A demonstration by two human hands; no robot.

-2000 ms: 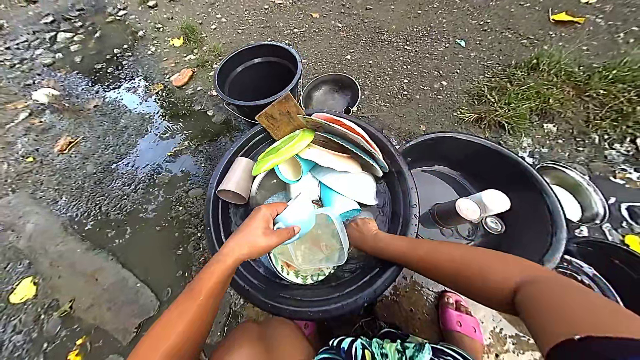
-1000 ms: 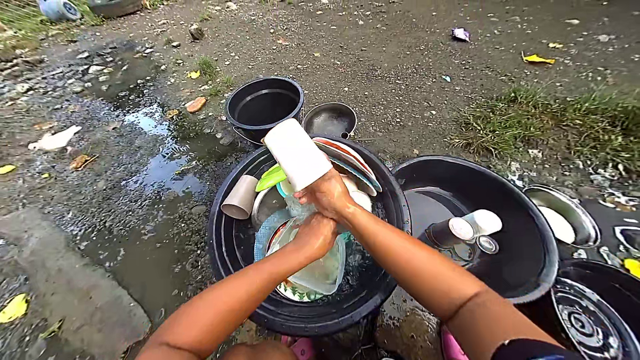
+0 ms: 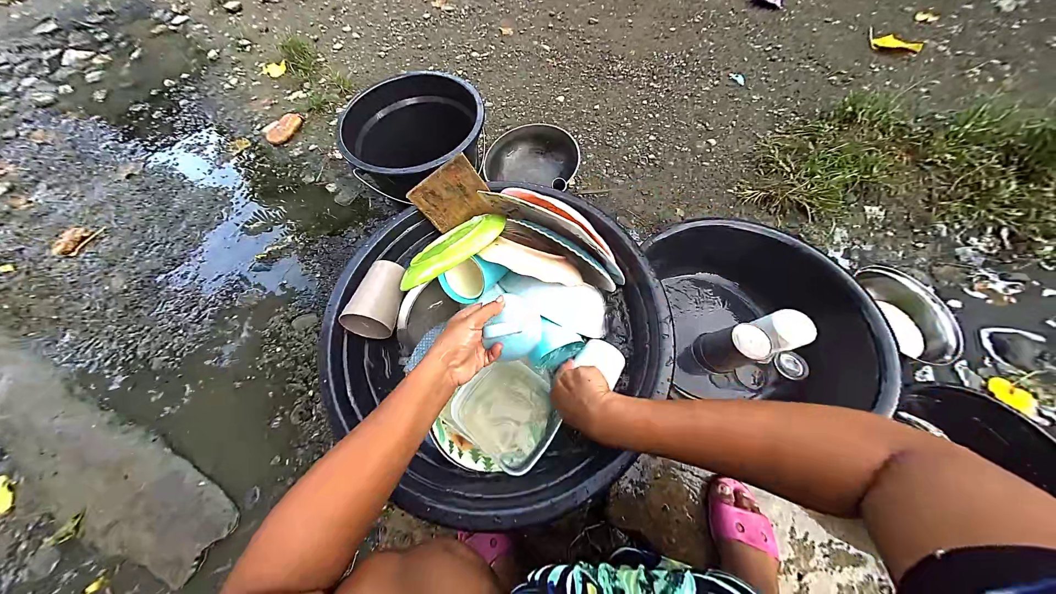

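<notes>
My left hand (image 3: 467,345), fingers partly apart, is at a pale blue cup (image 3: 511,326) among the dishes in a black plastic basin (image 3: 495,516); whether it grips the cup is unclear. My right hand (image 3: 580,398) is closed around teal netting (image 3: 559,355), beside a white cup (image 3: 602,360). Below and between my hands sits a clear square plastic container (image 3: 505,417) with cloudy water, on a patterned plate (image 3: 452,450). A beige cup (image 3: 373,299) lies at the left wall. A lime green dish (image 3: 454,251), a turquoise cup (image 3: 470,279) and several stacked plates (image 3: 569,223) lean at the back.
A wooden board (image 3: 448,194) leans on the basin's back rim. Behind stand a black bucket (image 3: 411,124) and a metal pan (image 3: 532,157). At right, a second black basin (image 3: 887,363) holds cups (image 3: 788,330); metal bowls (image 3: 936,318) lie beyond it. Muddy water borders the left side.
The white cup, raised above the basin a second ago, is now low beside my right hand. My hands, together then, have moved apart.
</notes>
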